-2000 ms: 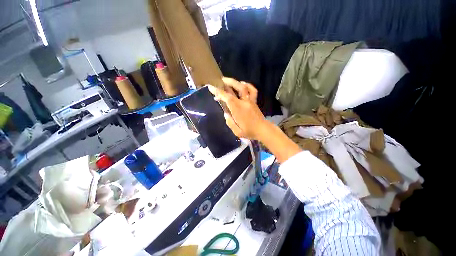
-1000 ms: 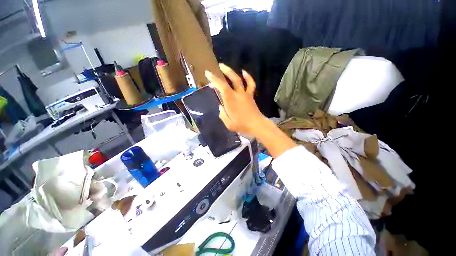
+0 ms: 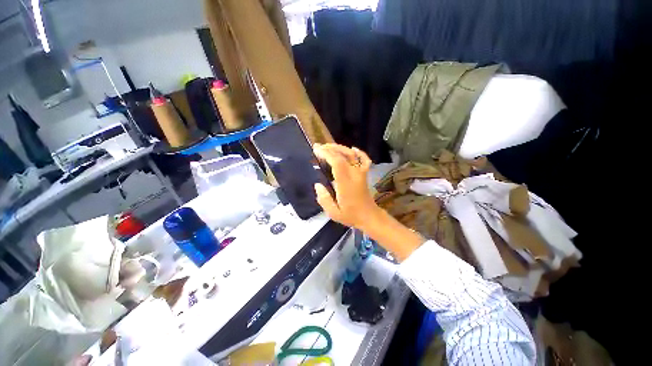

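Note:
A dark smartphone stands tilted on the top of the white sewing machine head, its screen dark with a pale reflection. My right hand is at the phone's right edge, thumb over the screen side and the other fingers bent at the upper edge, partly hidden. The striped sleeve reaches in from the lower right. A small pinkish patch at the bottom left edge may be a fingertip of my left hand; it is too cut off to tell.
Green-handled scissors and a black crumpled piece lie before the machine. A blue bottle, off-white cloth and thread cones are behind it. Tan and whitish pieces are heaped at right, beside olive-green cloth.
My right hand was spread at the phone's upper right edge. It has moved down, and its fingers have closed in around the right edge. The view has shifted slightly.

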